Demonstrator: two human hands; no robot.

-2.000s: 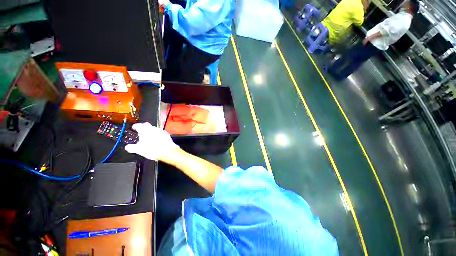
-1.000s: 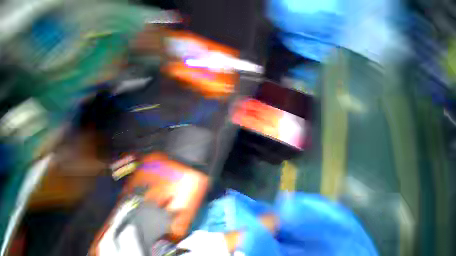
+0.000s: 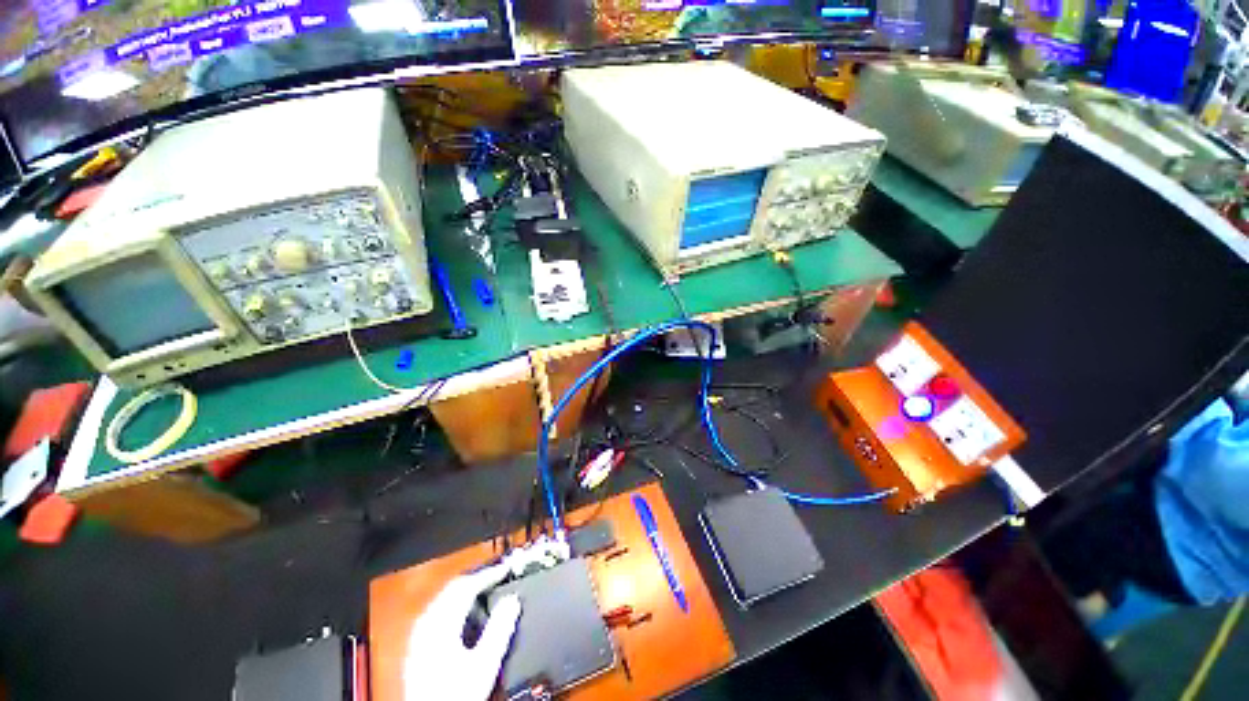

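Note:
A black set-top box (image 3: pixel 555 623) lies flat on the orange mat (image 3: pixel 411 603) at the bottom centre. My left hand (image 3: pixel 466 637), in a white glove, grips its left side, with the thumb on top and the fingers reaching to the back edge. The whitish connector fixture (image 3: pixel 537 555) sits against the box's back edge. A blue cable (image 3: pixel 548 466) loops down to it from behind. A blue marker pen (image 3: pixel 660 551) lies on the mat, right of the box. My right hand is not in view.
A second black box (image 3: pixel 762 542) lies right of the mat, another (image 3: pixel 295 671) at lower left. The orange power box (image 3: pixel 921 418) stands at right. Two oscilloscopes (image 3: pixel 233 240) (image 3: pixel 726 151) stand on the green shelf (image 3: pixel 493 329). Black leads (image 3: pixel 658 438) lie behind the mat. A person's blue sleeve (image 3: pixel 1212 500) shows at right.
The view has swung to the shelf and mat. Two seconds ago a gloved hand was at the remote control; hand and remote are now out of view. My left hand now shows on the box.

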